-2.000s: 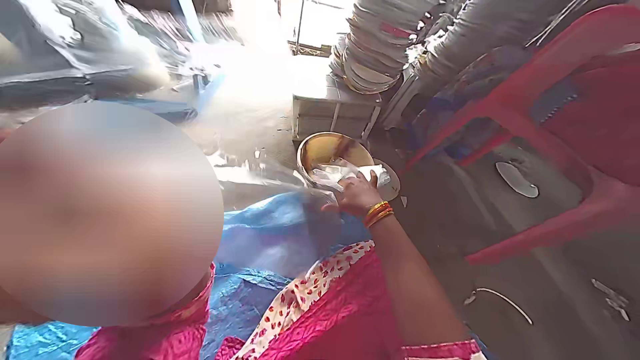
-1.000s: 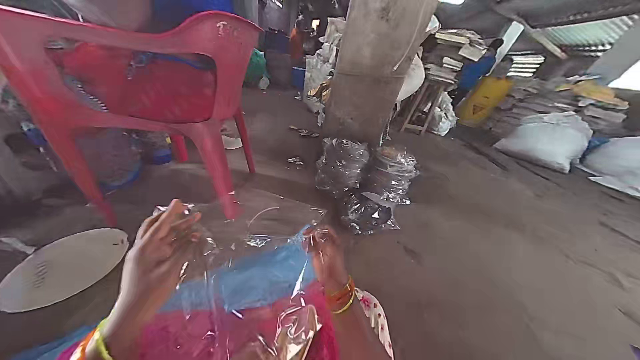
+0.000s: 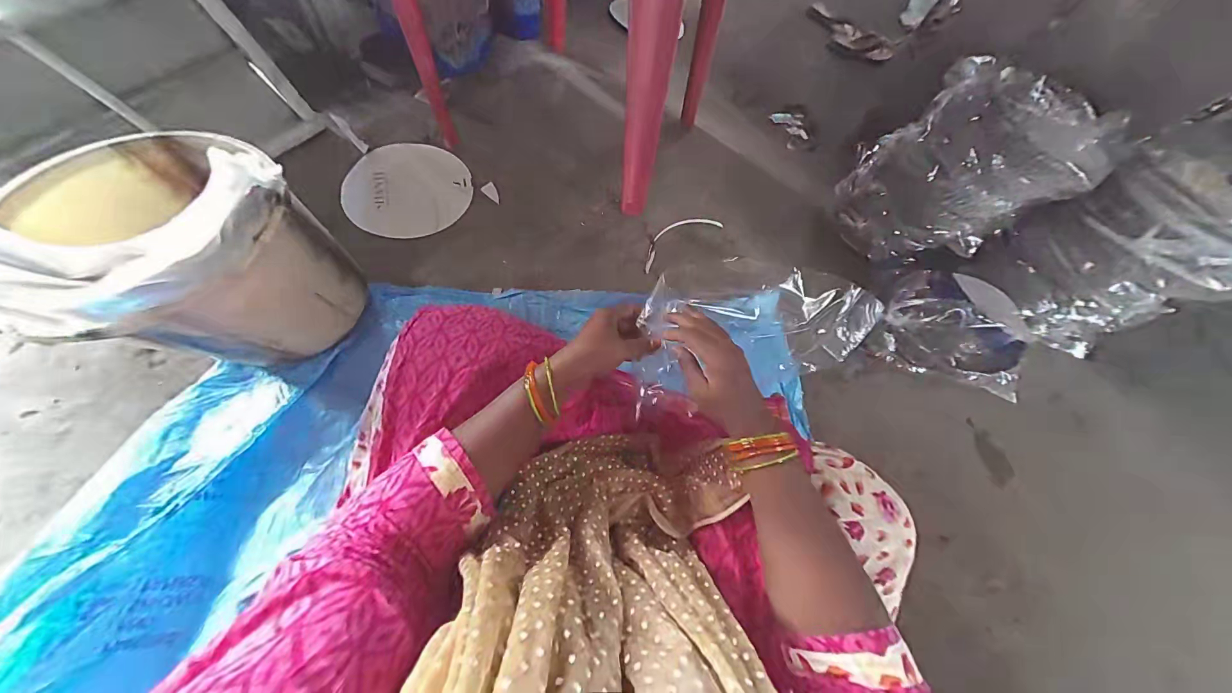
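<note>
A clear plastic bag lies stretched out above my lap, its far end toward the wrapped bundles at the right. My left hand pinches its near edge between thumb and fingers. Beside it, my right hand rests on the film with its fingers spread and slightly bent; whether it grips the film cannot be told. Blue plastic sheeting lies under and around my crossed legs. Both wrists carry bangles.
A metal bucket with white plastic over its rim stands at the left. Beyond are a pale round disc, red plastic chair legs and a metal frame. Film-wrapped bundles sit on the floor at the right, with scraps behind.
The view has swung strongly. One second ago my hands held the clear film apart between them; now they are close together over my lap. Two seconds ago my right hand reached toward the bucket.
</note>
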